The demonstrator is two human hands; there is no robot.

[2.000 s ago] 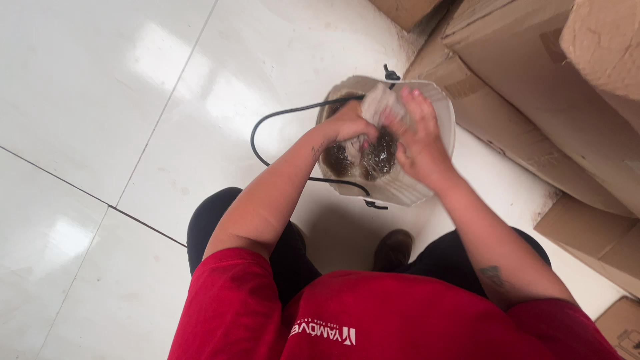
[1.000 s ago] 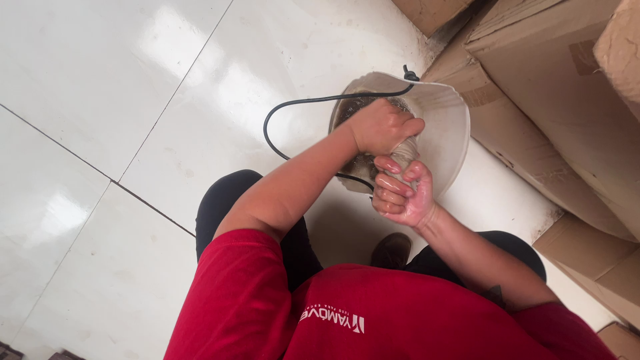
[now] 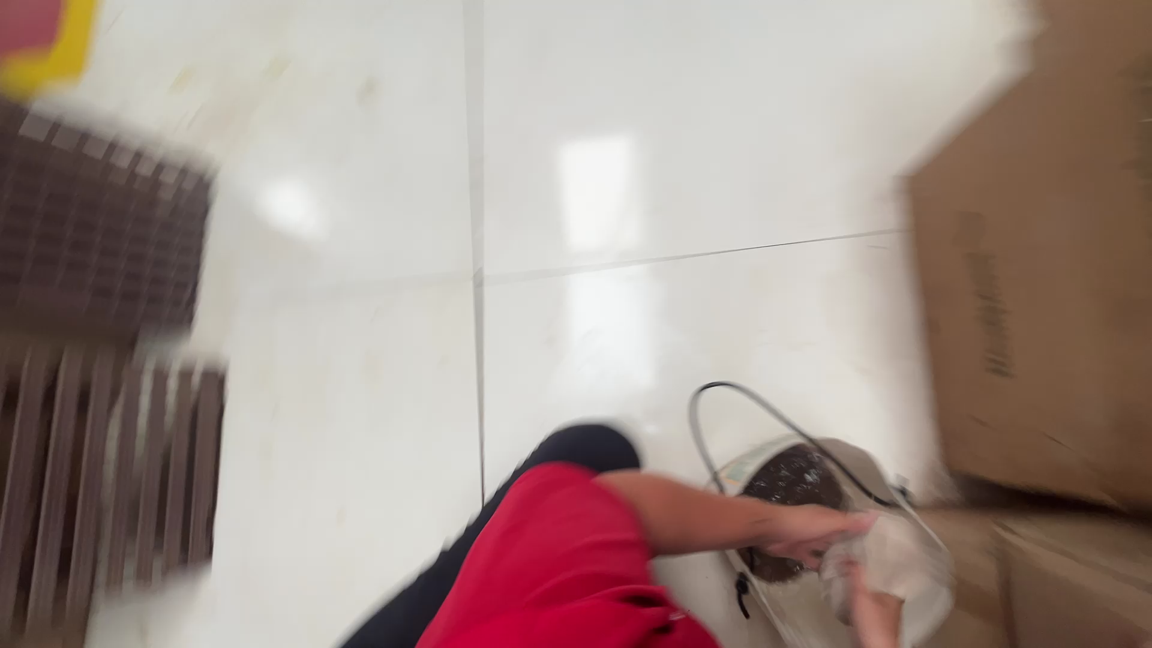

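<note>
Low on the right stands a whitish bucket (image 3: pixel 783 603) with dark, bubbly water (image 3: pixel 792 481) inside and a black cord handle (image 3: pixel 765 409) looping out to its upper left. A wet, pale cloth (image 3: pixel 886 553) is bunched over the bucket's right side. My left hand (image 3: pixel 814 533) reaches across the bucket and grips the cloth's left edge. My right hand (image 3: pixel 875 607) is below it, against the cloth's lower part; motion blur hides how its fingers lie.
Cardboard boxes (image 3: pixel 1044 297) stand along the right side, close to the bucket. Brown slatted plastic pieces (image 3: pixel 108 468) and a brown grid-like one (image 3: pixel 99 225) lie at the left. A yellow and pink object (image 3: pixel 45 45) shows top left on the tiled floor.
The view has swung strongly to the left. The cloth, tightly bunched between both fists one second ago, is now spread wider.
</note>
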